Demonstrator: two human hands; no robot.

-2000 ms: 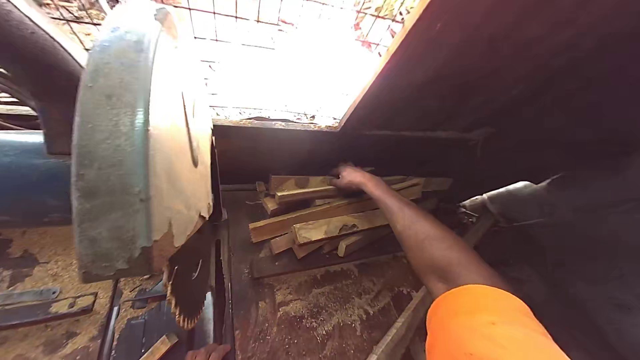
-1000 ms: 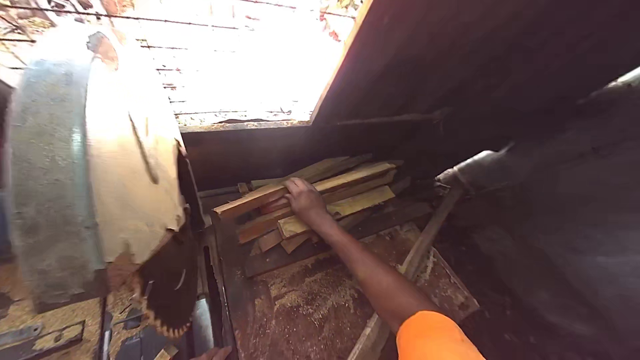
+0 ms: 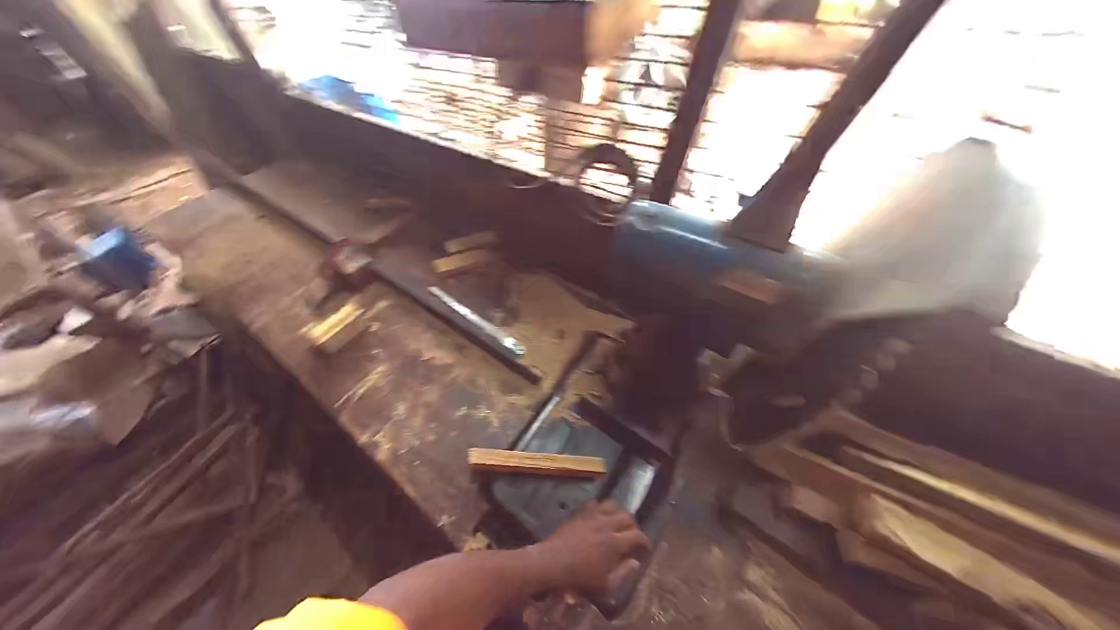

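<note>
My left hand [image 3: 604, 544] reaches in from the lower left, fingers curled, at the near edge of a dark metal saw base [image 3: 547, 503]. Blur and the hand's angle hide whether it grips anything. A short wooden strip [image 3: 536, 462] lies across the base just beyond the hand. To the right stands the chop saw, with its toothed blade [image 3: 792, 398], pale blade guard [image 3: 949, 227] and blue motor housing [image 3: 691, 254]. A small reddish-brown shape shows below my hand, too unclear to name. My right hand cannot be made out.
Stacked wood strips [image 3: 945, 525] lie right of the blade. On the long workbench [image 3: 385, 420] are a metal bar [image 3: 455, 324], small wood blocks [image 3: 337, 325] and sawdust. Scrap wood [image 3: 166, 516] and a blue object [image 3: 118, 258] are at the left. Wire mesh [image 3: 472, 109] is behind.
The view has swung far to the left. Earlier my right hand was on the stacked wood strips; now it is out of sight, and my left hand and forearm show at the saw base.
</note>
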